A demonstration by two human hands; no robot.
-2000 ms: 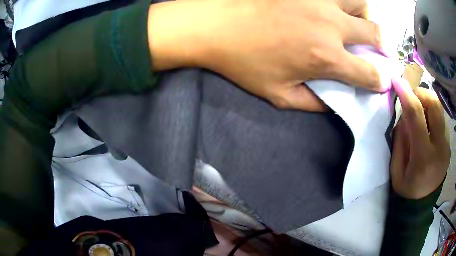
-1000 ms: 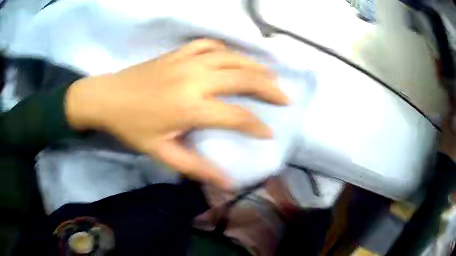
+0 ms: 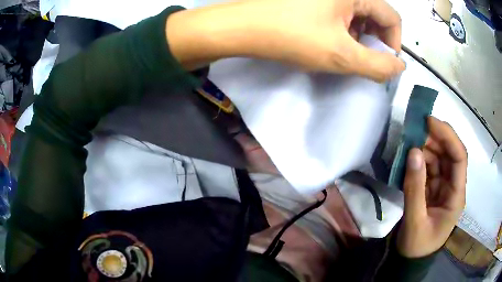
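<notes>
My left hand point(image 3: 308, 38) comes in from the upper left and pinches the top right edge of a white panel point(image 3: 314, 115), which hangs down from the fingers, slightly blurred. My right hand point(image 3: 435, 187) is at the right and holds a narrow dark green strip point(image 3: 416, 118) upright between thumb and fingers. The strip is to the right of the white panel. A dark grey panel point(image 3: 170, 121) lies under my left forearm. Part of a badge point(image 3: 217, 98) with an orange-yellow border shows at the white panel's left edge.
The cream machine bed point(image 3: 462, 60) with its dark outline is at the upper right. A ruler scale point(image 3: 480, 228) runs along the table's front edge. Pale cloth point(image 3: 143, 176) and a black cord point(image 3: 297, 217) lie over the lap. A cardboard-brown piece point(image 3: 468, 250) shows at the lower right.
My right hand, out of clear sight one second ago, now shows with the green strip. My left hand has moved up and right and lifts the white panel. The machine head is out of view.
</notes>
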